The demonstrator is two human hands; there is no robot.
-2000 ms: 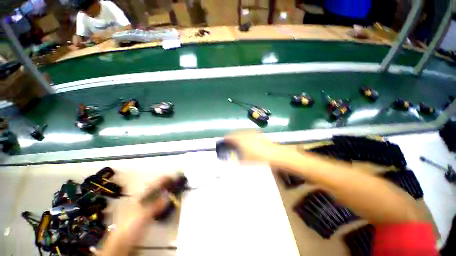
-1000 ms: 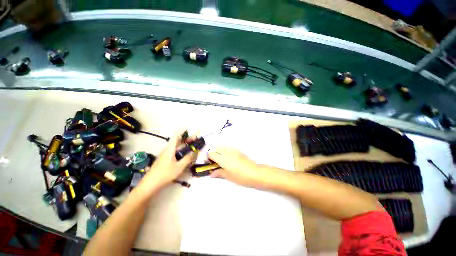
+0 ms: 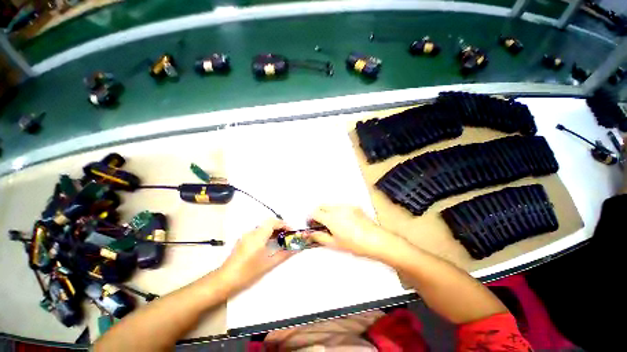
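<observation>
A small black device (image 3: 294, 239) with a pale, greenish part showing is between my two hands, low over the white work sheet (image 3: 295, 165). My left hand (image 3: 261, 251) grips its left end. My right hand (image 3: 344, 230) grips its right end. The fingers hide most of it, and its inner parts are too blurred to tell. A black housing (image 3: 206, 193) with a tan band lies just beyond my left hand, a green circuit board (image 3: 199, 172) beside it and a thin lead running toward my hands.
A tangled pile of unfinished units (image 3: 89, 247) lies at the left. Rows of black covers (image 3: 474, 168) lie on tan cardboard (image 3: 412, 230) at the right. Beyond, the green conveyor belt (image 3: 295, 96) carries several banded units. A corded unit (image 3: 603, 155) lies at the far right.
The view has shifted. A banded housing now lies on the bench beyond my left hand, out of the grip. My hands have come together on one device nearer the front edge.
</observation>
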